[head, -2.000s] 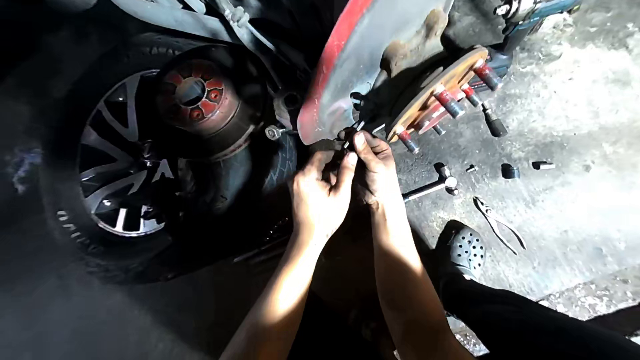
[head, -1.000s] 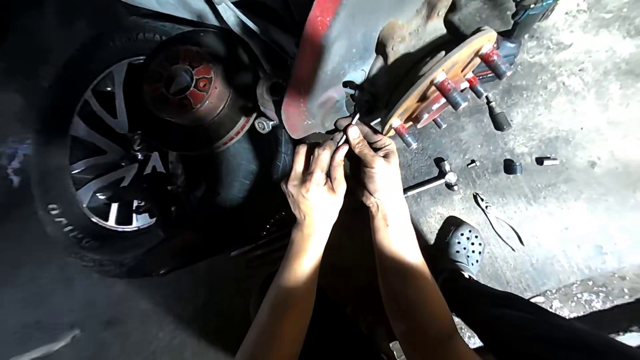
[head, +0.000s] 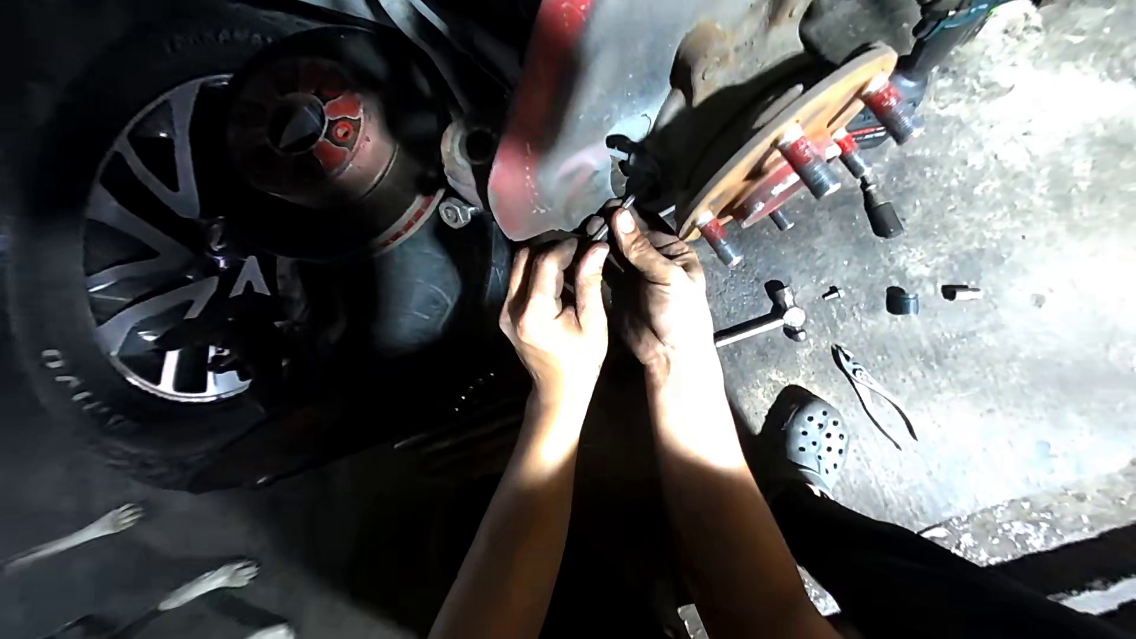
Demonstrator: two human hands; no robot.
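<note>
My left hand (head: pixel 555 302) and my right hand (head: pixel 661 284) meet at the lower edge of a grey brake backing plate (head: pixel 595 106) with a red rim. Between their fingertips is a small thin metal part (head: pixel 612 221), pinched by both hands; its exact kind is hard to tell. Just right of my right hand is a rusty wheel hub flange (head: pixel 790 133) with several red-marked wheel studs. A small dark part (head: pixel 632 160) sits in an opening of the plate above my fingers.
An alloy wheel with its tyre (head: pixel 53 266) lies at the left, a brake drum (head: pixel 382 151) on it. On the concrete floor at the right are a hammer (head: pixel 754 328), slip-joint pliers (head: pixel 874 390), sockets (head: pixel 902 301) and my clog (head: pixel 816 439). An animal's pale paws (head: pixel 213 579) show at lower left.
Pale paws have come into view at the lower left. Both hands stay together at the plate's lower edge, with only small finger movements.
</note>
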